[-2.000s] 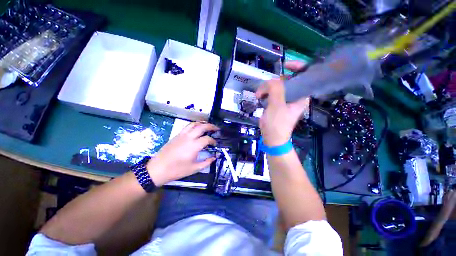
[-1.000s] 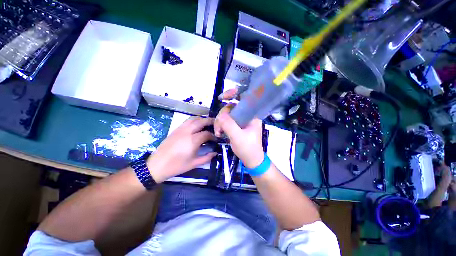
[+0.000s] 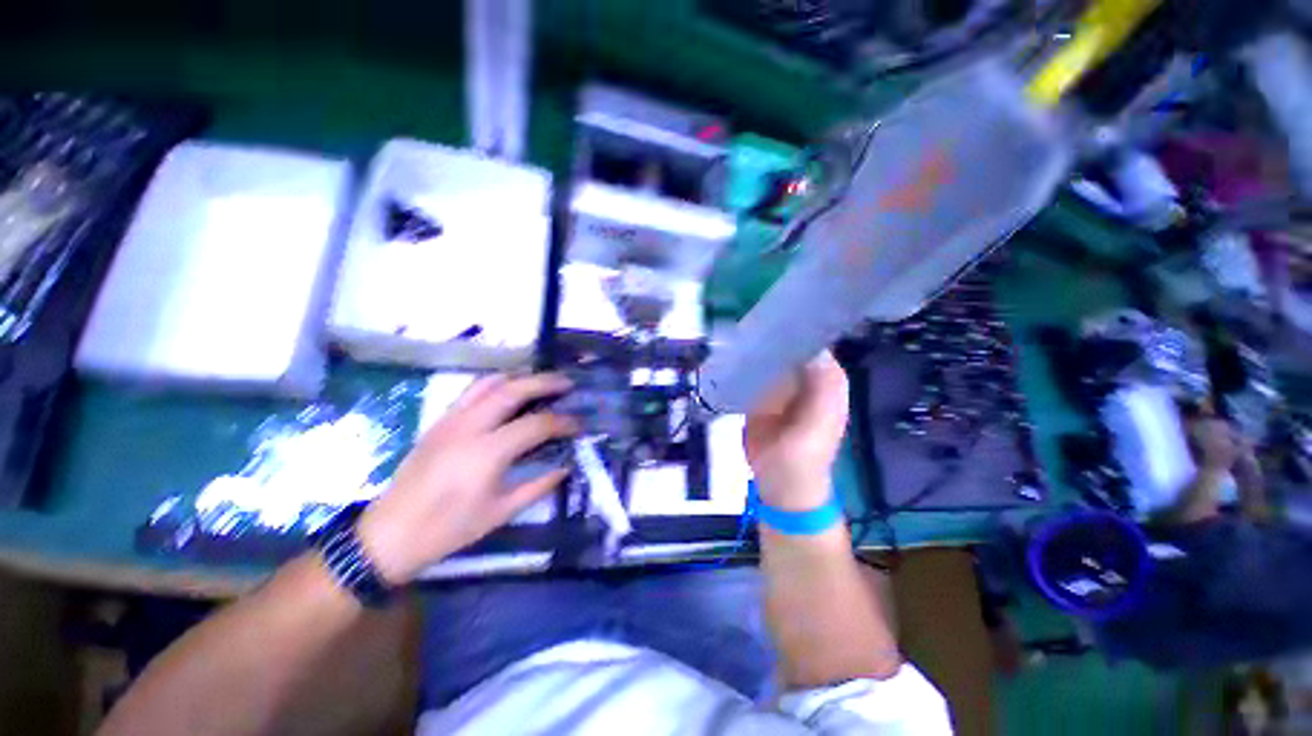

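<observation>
The grey electric screwdriver (image 3: 899, 201) hangs tilted on a yellow cord, large and near the camera. My right hand (image 3: 800, 431) is at its lower end, with a blue wristband below; the fingers are partly behind the tool. My left hand (image 3: 482, 463) rests at the left side of a dark assembly (image 3: 626, 407) on the work spot, its fingertips on the dark part. White sheets (image 3: 676, 496) lie under the assembly. The frame is blurred, so fine parts cannot be told.
Two white bins (image 3: 216, 273) stand behind on the left; the right bin (image 3: 439, 281) holds small black parts. A screw feeder (image 3: 640, 216) stands behind the assembly. A glittery pile (image 3: 302, 472) lies left. A black tray (image 3: 943, 417) and blue-rimmed tub (image 3: 1089, 562) are right.
My right hand and the screwdriver were over the assembly one second ago and have moved right, away from it. My left hand stays at the assembly. The view has shifted.
</observation>
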